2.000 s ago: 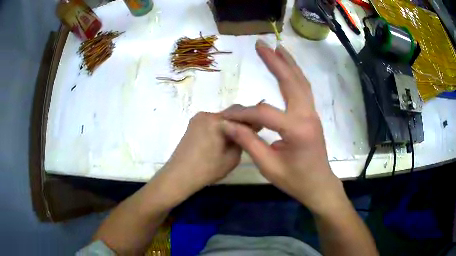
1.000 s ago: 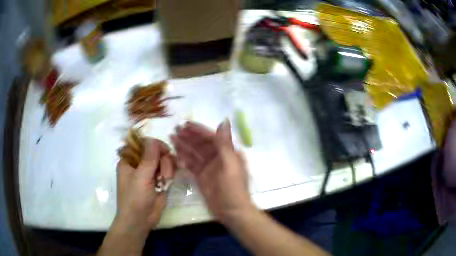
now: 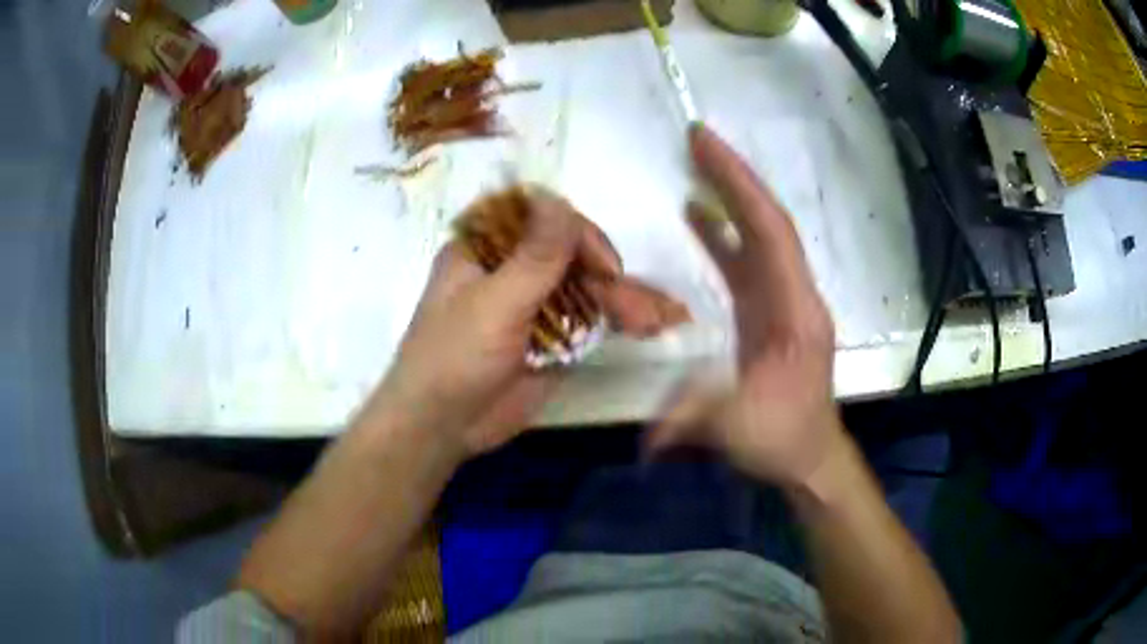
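Observation:
My left hand [image 3: 484, 327] is closed around a bundle of short orange-brown wire leads [image 3: 564, 312]. The white-silver ends cluster at the bundle's lower right, and the other ends stick out at the upper left. My right hand [image 3: 774, 315] is to the right of the bundle, apart from it, blurred, with fingers spread and nothing seen in it. The lime-green and white toothbrush [image 3: 673, 73] lies beyond my right fingertips; its lower end is hidden by them. A pile of wire leads [image 3: 447, 101] lies beyond my left hand.
Another wire pile [image 3: 211, 120] is at the far left by a red-labelled jar [image 3: 161, 50]. A cardboard box [image 3: 581, 18] and round tin [image 3: 752, 13] stand at the back. A black unit with cables [image 3: 994, 189] and yellow sheets [image 3: 1092, 94] are on the right.
The view has shifted, so the bench items sit elsewhere in the picture. My left hand still holds the bundle, now with its white ends turned rightward. My right hand has moved farther from it.

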